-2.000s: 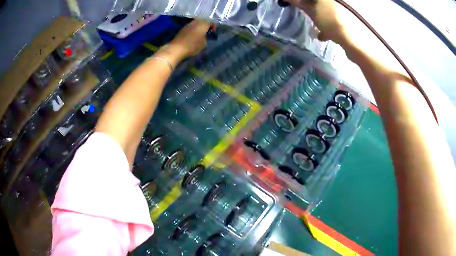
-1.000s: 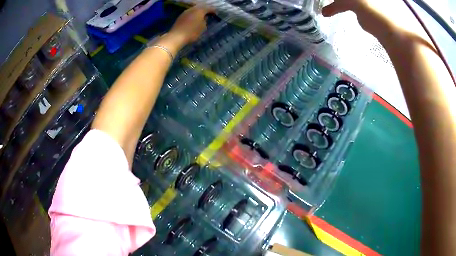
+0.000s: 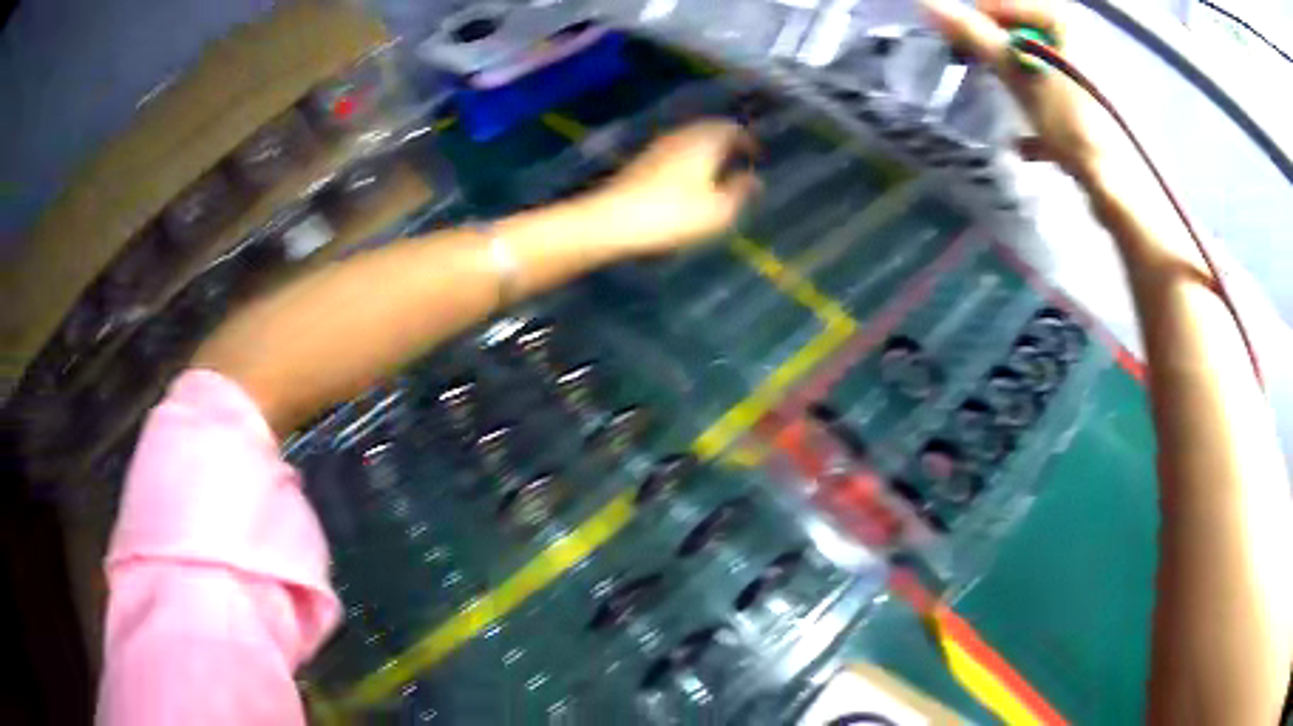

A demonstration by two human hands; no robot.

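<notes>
The view is blurred. My left hand (image 3: 681, 185) is above a clear blister tray (image 3: 794, 213), its fingers closed on a small dark disc (image 3: 737, 153) that looks like a speaker driver. My right hand (image 3: 1028, 85) is at the top edge, partly cut off. It holds the green test probe (image 3: 1035, 50), whose tip is hidden, beside a shiny clear tray (image 3: 886, 71). Black-rimmed speaker drivers (image 3: 971, 426) stand in a row in the blister tray at right. More discs (image 3: 716, 528) lie in a nearer clear tray.
A red-brown probe lead (image 3: 1134, 142) runs along my right forearm. A blue box (image 3: 539, 88) with a white top is at the far side. Brown cardboard (image 3: 213, 99) and clear trays lie at left. Yellow and red tape (image 3: 489, 603) marks the green mat (image 3: 1071, 532).
The whole scene has shifted right in the view. My left hand has moved right and nearer over the blister tray. The green probe now shows in my right hand.
</notes>
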